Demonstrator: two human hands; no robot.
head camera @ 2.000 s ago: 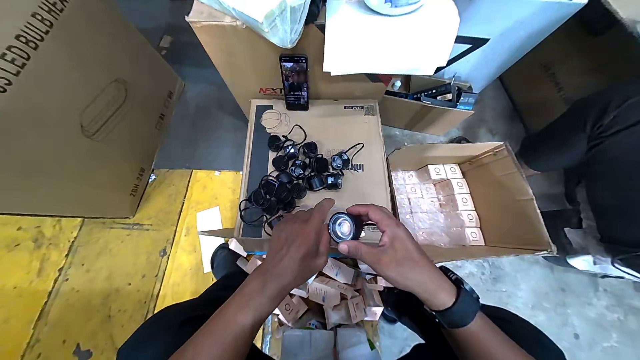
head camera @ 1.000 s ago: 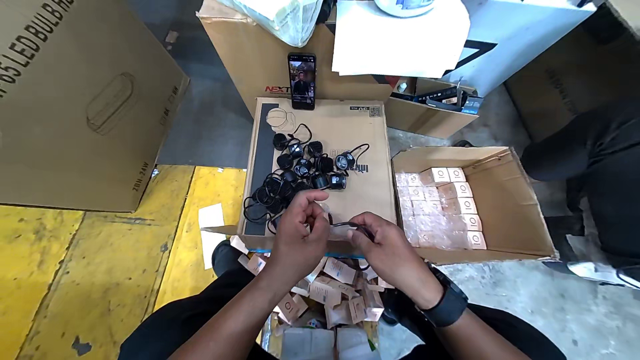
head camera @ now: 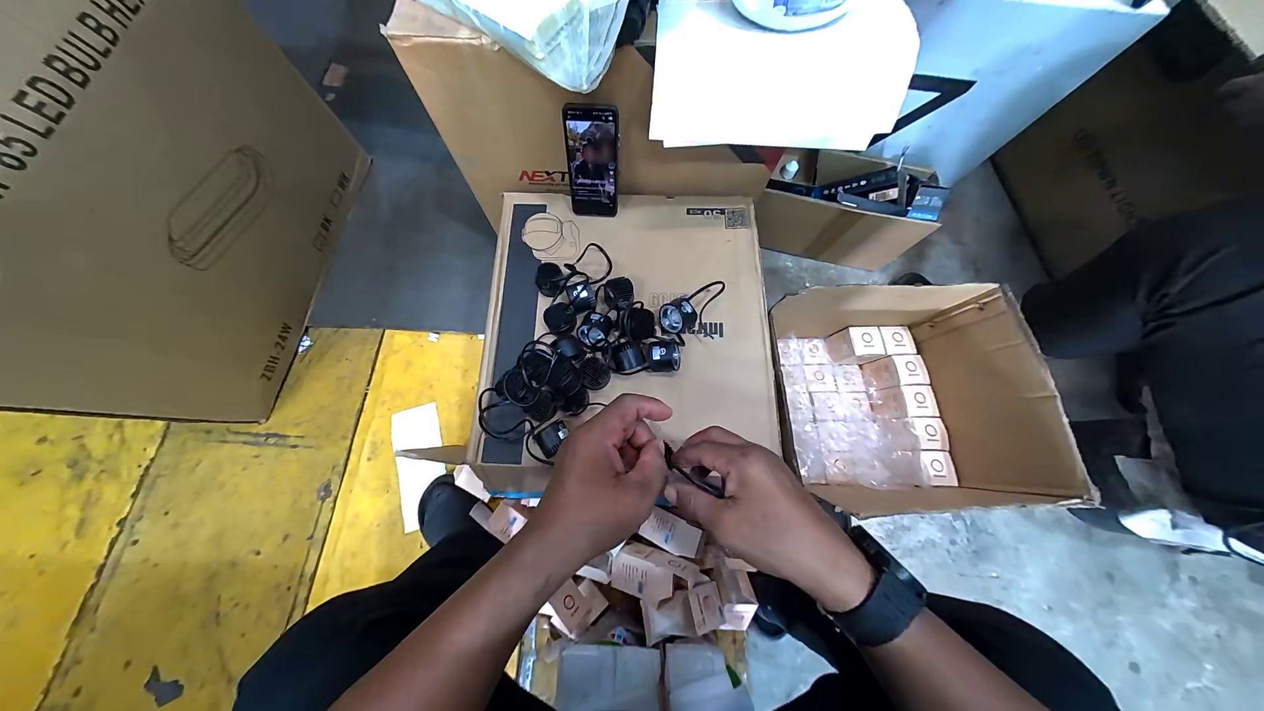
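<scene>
My left hand and my right hand meet over the near edge of a flat cardboard box. Between them is a black cable, pinched in the fingers of my right hand; my left fingertips touch its end. Whether a lamp hangs on that cable is hidden by my hands. On the flat box, left of centre, lies a pile of small round black lamps with tangled black leads. One lamp with a clear lens lies at the right side of the pile.
At right stands an open carton holding small boxes, some in plastic wrap. More small boxes lie loose below my hands. A phone leans behind the flat box. Another person's dark-clothed leg is at far right.
Two seconds ago my right hand held a round lamp with its lens facing up; now a cable shows between my hands instead. The pile of lamps looks unchanged.
</scene>
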